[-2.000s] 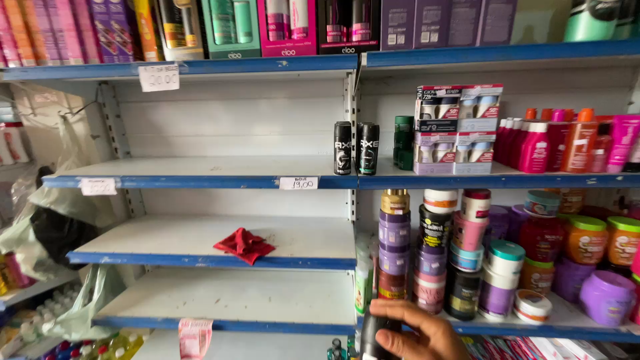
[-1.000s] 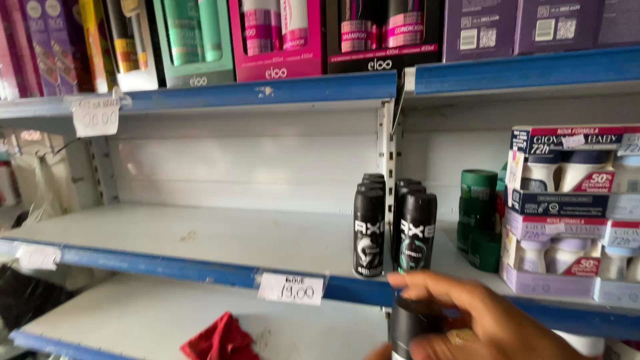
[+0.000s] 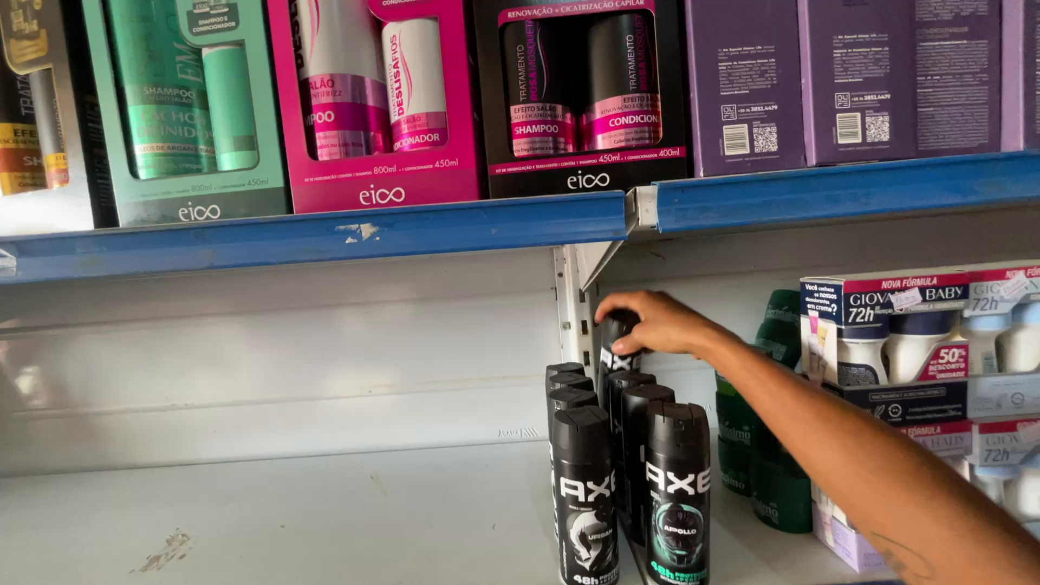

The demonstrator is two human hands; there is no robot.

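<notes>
My right hand (image 3: 662,323) holds a black Axe spray can (image 3: 619,345) by its top, upright, at the rear of the right-hand row of cans. In front of it in that row stand more black Axe cans, the foremost with a green design (image 3: 679,504). Just left is a second row of black Axe cans, led by one with a grey-white design (image 3: 585,504). Both rows stand on the white middle shelf (image 3: 325,520). The bottom of the held can is hidden behind the others. My left hand is out of view.
Dark green containers (image 3: 780,487) are stacked right of the cans, with boxed roll-on deodorants (image 3: 886,349) beyond, partly behind my forearm. A slotted metal upright (image 3: 573,317) stands behind. Above runs a blue shelf edge (image 3: 455,231) carrying boxed hair-care kits (image 3: 585,97) and purple boxes (image 3: 743,89).
My right hand has moved up and back over the front cans to the rear of the right-hand row, with a black can in it. The view is now closer to the shelf.
</notes>
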